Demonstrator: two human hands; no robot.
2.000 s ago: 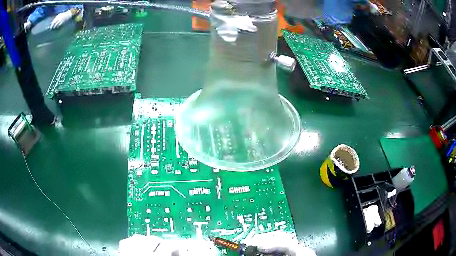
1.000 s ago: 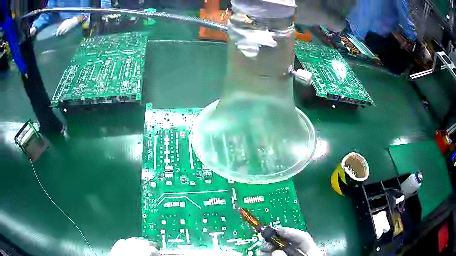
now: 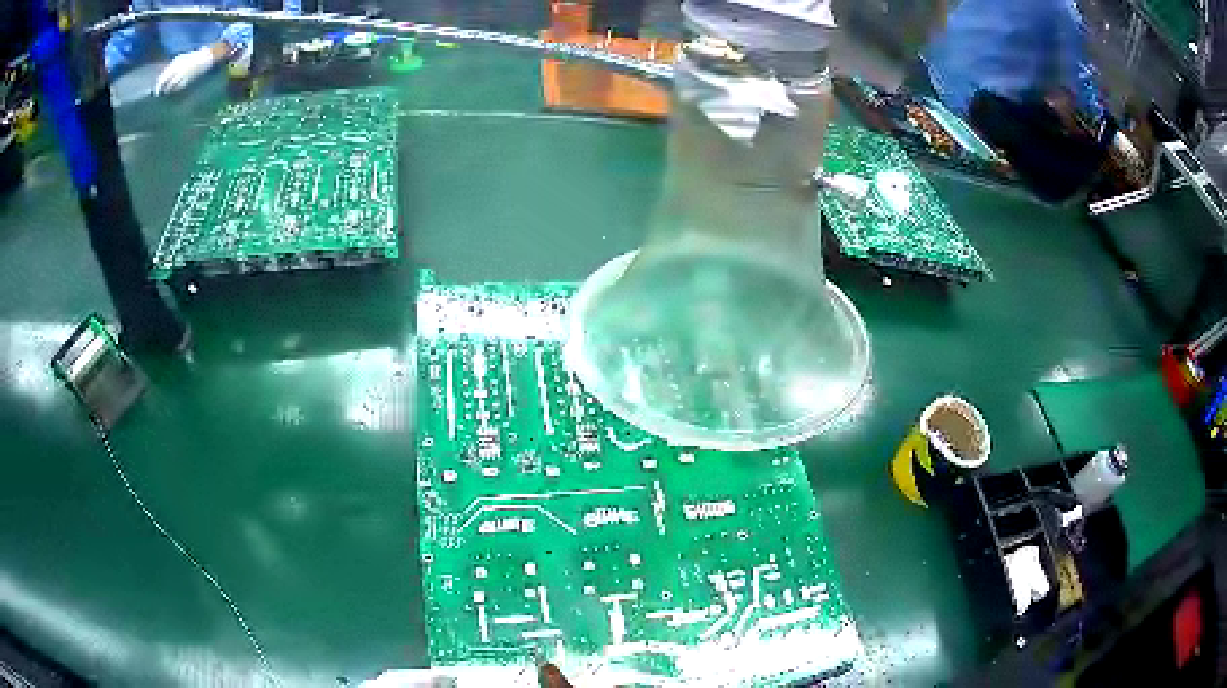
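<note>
The green circuit board lies solder side up in front of me. The clear funnel of the fume hood hangs over its upper right part. The brown tip end of the soldering iron shows at the bottom edge of the picture, over the board's near edge. A sliver of my white-gloved left hand shows at the bottom edge, cut off; its fingers and grip are hidden. My right hand is out of the picture. Thin solder wire runs from the reel stand to the bottom edge at left.
Two more green boards lie behind, at left and right. A yellow and black tip cleaner pot and a black tool tray with a white bottle stand at right. A dark post stands at left. People in blue are opposite.
The iron and both gloved hands have moved down, mostly or fully out of the picture. The board sits further right in view, as does the hood, with the camera view shifted.
</note>
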